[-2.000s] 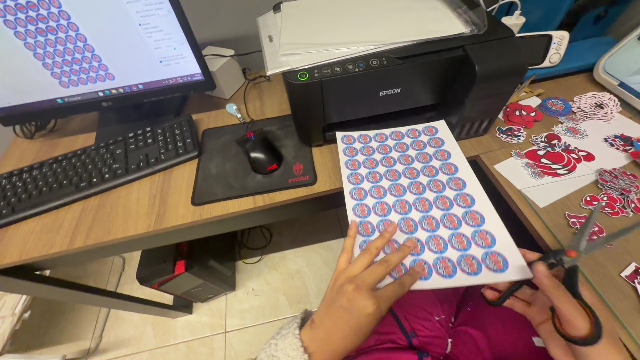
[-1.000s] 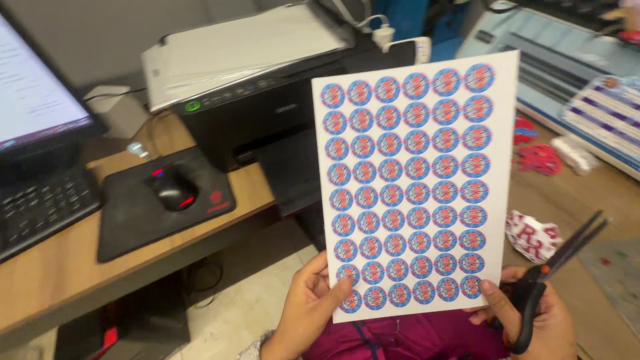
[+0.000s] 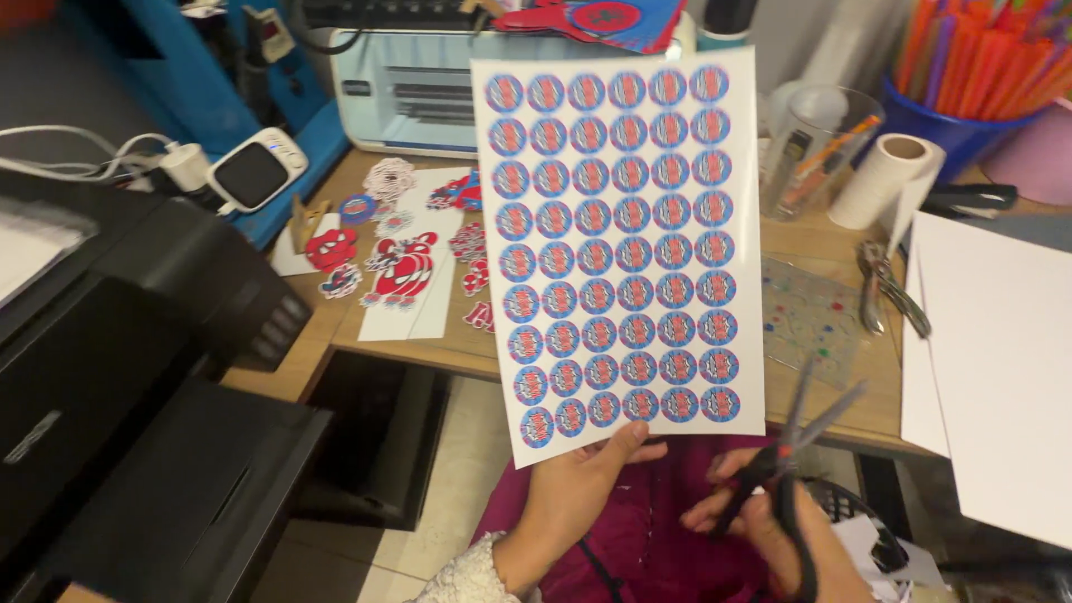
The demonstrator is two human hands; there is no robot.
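My left hand (image 3: 582, 486) grips the bottom edge of a white printed sheet (image 3: 620, 251), thumb in front. Rows of round blue and red sticker designs cover the sheet, which stands nearly upright before me. Black-handled scissors (image 3: 785, 456) are in my right hand (image 3: 766, 519), their blades parted and pointing up, just right of the sheet's lower corner. That hand is blurred and does not touch the sheet. Behind the sheet, on the wooden table (image 3: 469, 352), lie red and blue cut-out figures (image 3: 406, 272) on white paper.
A black printer (image 3: 126, 335) stands at left. A pale cutting machine (image 3: 410, 92) is at the back. To the right are a clear cup (image 3: 816, 159), a paper roll (image 3: 883, 180), pliers (image 3: 888, 289), a blue bucket of straws (image 3: 963, 134) and white sheets (image 3: 997, 377). A black basket (image 3: 846, 511) holds paper scraps.
The view has swung right, away from the monitor. Two seconds ago the sheet lay low under my left hand; now it is raised. My right hand, at the sheet's corner one second ago, is off it.
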